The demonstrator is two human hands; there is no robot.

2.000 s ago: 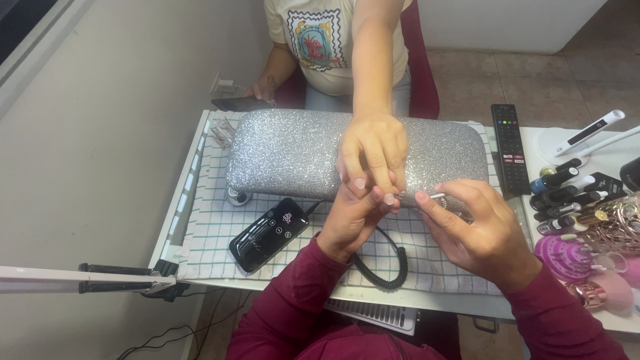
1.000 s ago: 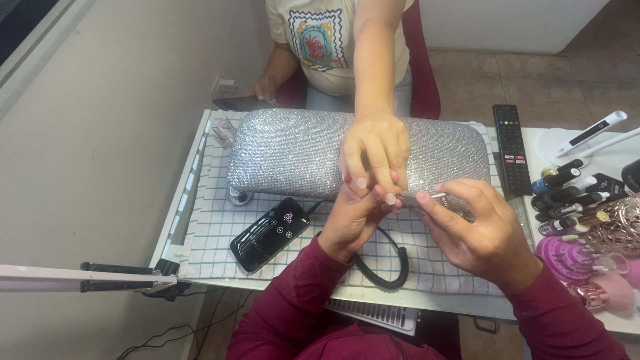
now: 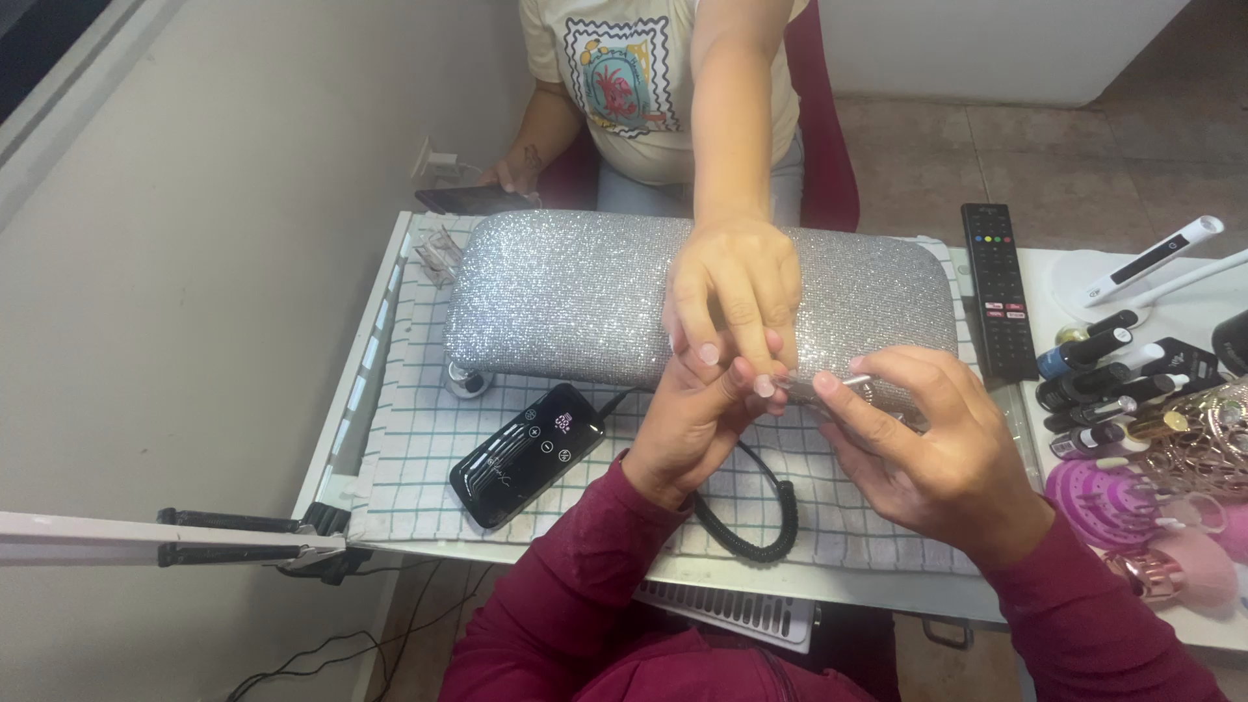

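Another person's hand [image 3: 738, 283] lies palm down across the silver glittery armrest cushion [image 3: 575, 292], with its fingertips over the near edge. My left hand [image 3: 697, 414] grips one of those fingers near its tip. In my right hand [image 3: 936, 439] is a slim metallic tool [image 3: 846, 381], held between thumb and fingers, its end close to the held nail. The exact kind of tool cannot be told. A black control unit [image 3: 526, 455] with a lit display lies on the checked towel [image 3: 624, 517], left of my hands. A black coiled cable [image 3: 751, 554] loops below them.
A black remote control [image 3: 999, 291] lies right of the cushion. Nail polish bottles [image 3: 1082, 352], a purple bit holder [image 3: 1097, 502] and a white pen-shaped lamp [image 3: 1155, 259] crowd the right side. Across the table the person's other hand holds a phone [image 3: 473, 200]. A white lamp arm [image 3: 127, 539] juts in from the left.
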